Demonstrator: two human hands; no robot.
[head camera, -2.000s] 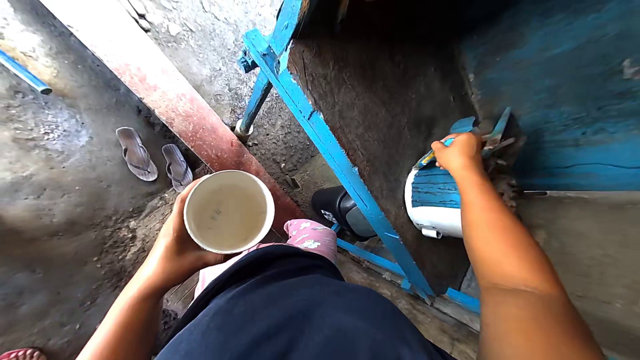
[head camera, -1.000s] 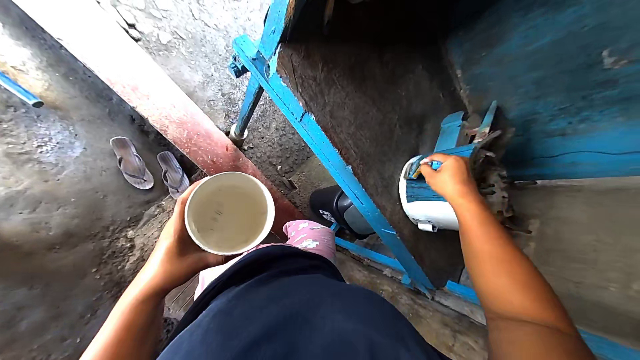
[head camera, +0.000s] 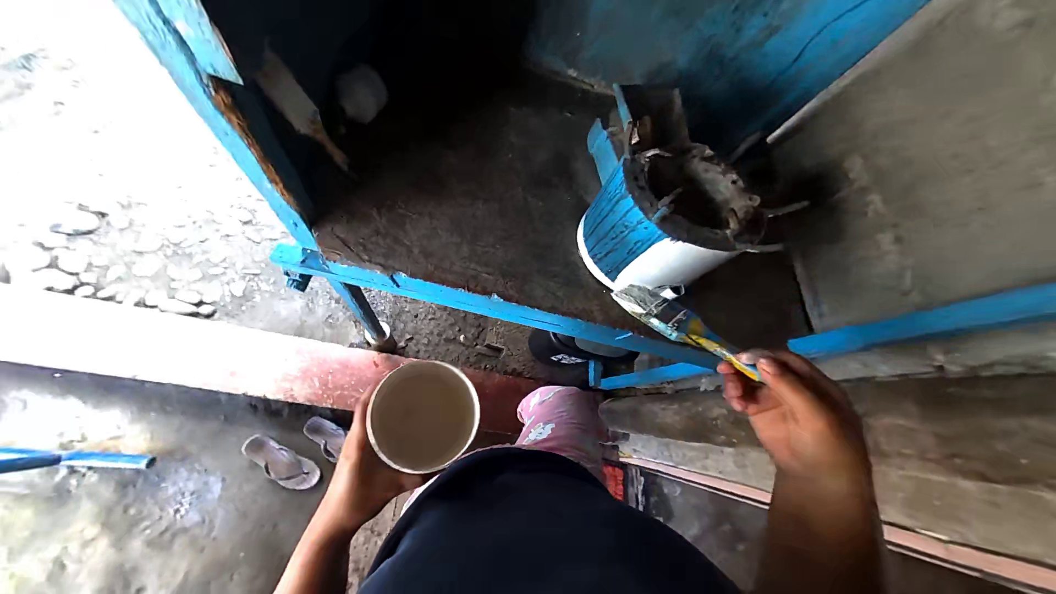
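Observation:
A round white container (head camera: 423, 417) of cloudy, pale liquid is in my left hand (head camera: 363, 470), whose fingers wrap its left side. My right hand (head camera: 804, 412) grips a paintbrush (head camera: 701, 338) by its yellow and blue handle. The brush's whitish, paint-caked head points up and left, close to the lower edge of a stove-like bucket (head camera: 643, 235); whether they touch I cannot tell. That bucket is white low down, with blue paint over part of its side, and its rough, dark mouth has rods sticking out. It rests tilted in view on a dark wooden board.
The dark board (head camera: 462, 206) has a blue wooden rail (head camera: 495, 307) along its near edge. A blue post (head camera: 223, 140) rises at the left. Below the rail is a black container (head camera: 569, 351). Grey slippers (head camera: 280, 462) lie on the wet floor beside a red and white ledge (head camera: 206, 359).
My right hand and the brush have come away from the bucket's blue side toward me. My left hand still holds the container. The view has turned noticeably.

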